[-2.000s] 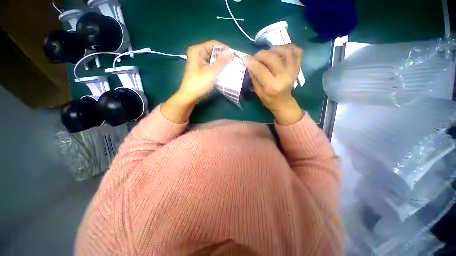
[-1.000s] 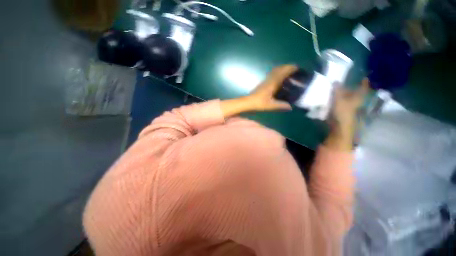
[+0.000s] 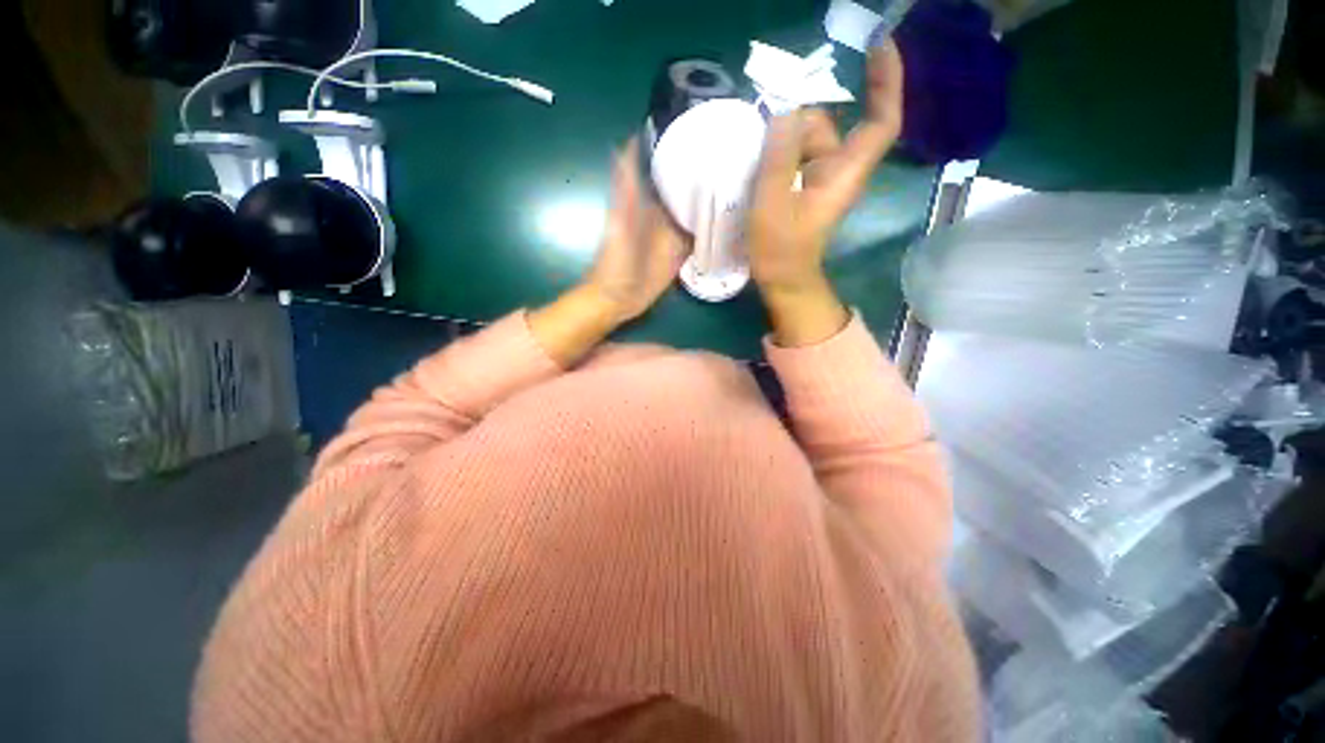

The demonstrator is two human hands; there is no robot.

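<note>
A white security camera (image 3: 709, 167) with a round white head stands in front of me, its black lens face at the far upper left and a small round white base towards me. My left hand (image 3: 637, 240) is against its left side, with the fingers partly hidden by the camera. My right hand (image 3: 817, 182) is at its right side, index finger raised; whether its other fingers grip the camera or a sticker is hidden. White label pieces (image 3: 799, 76) show just beyond my right hand.
Waiting cameras with black balls (image 3: 308, 232) are grouped at the bench's left, with white cables. A dark purple-blue cloth lump (image 3: 953, 80) lies at the far right. Clear air-column bags (image 3: 1075, 276) are piled right of the bench's metal edge (image 3: 930, 269). A plastic-wrapped bundle (image 3: 189, 385) lies lower left.
The camera that lay tilted between my hands is now turned with its base towards me. My left hand has moved onto its left side. The label sheet is no longer held up as it was earlier.
</note>
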